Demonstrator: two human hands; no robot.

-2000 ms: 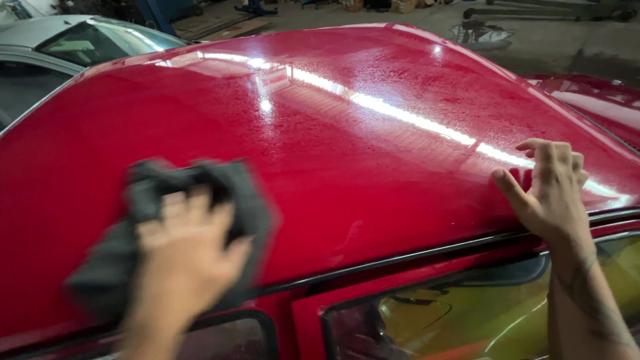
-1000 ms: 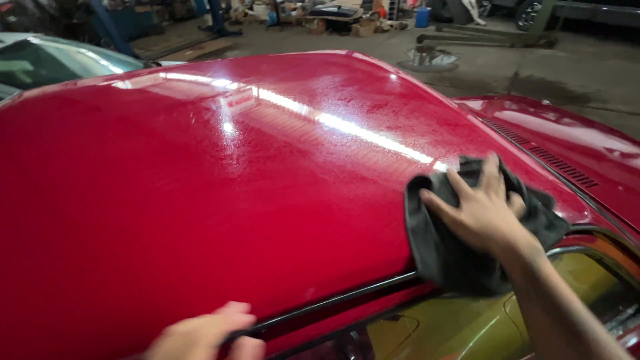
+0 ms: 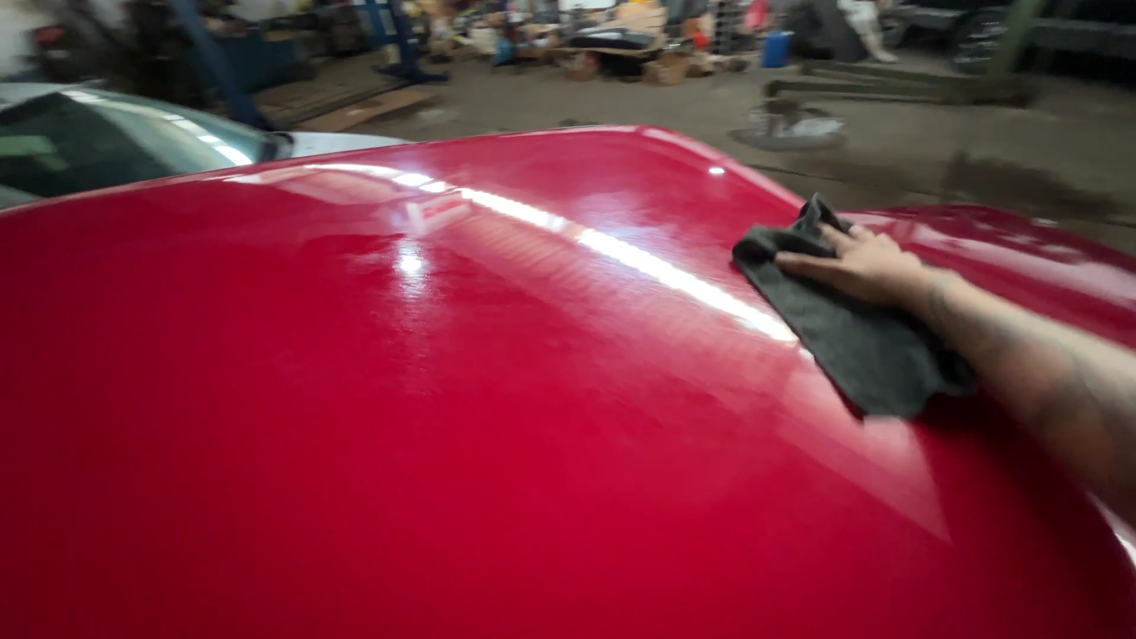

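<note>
My right hand (image 3: 861,262) presses a dark grey cloth (image 3: 852,337) onto the glossy red car roof (image 3: 444,399), near its far right edge. The fingers lie over the upper part of the cloth, and its lower part trails toward me. Bright streaks of reflected light cross the roof to the left of the cloth. My left hand is out of the frame.
Beyond the roof's right edge lies the red hood (image 3: 1021,248). A light-coloured car (image 3: 337,140) stands at the left behind the roof. Farther back are a blue lift post (image 3: 390,40), a blue container (image 3: 776,50), a green metal frame (image 3: 887,87) and assorted clutter.
The cloth was under my left hand at first, then under my right. My right hand has since carried it toward the roof's far right edge. My left hand has left the view.
</note>
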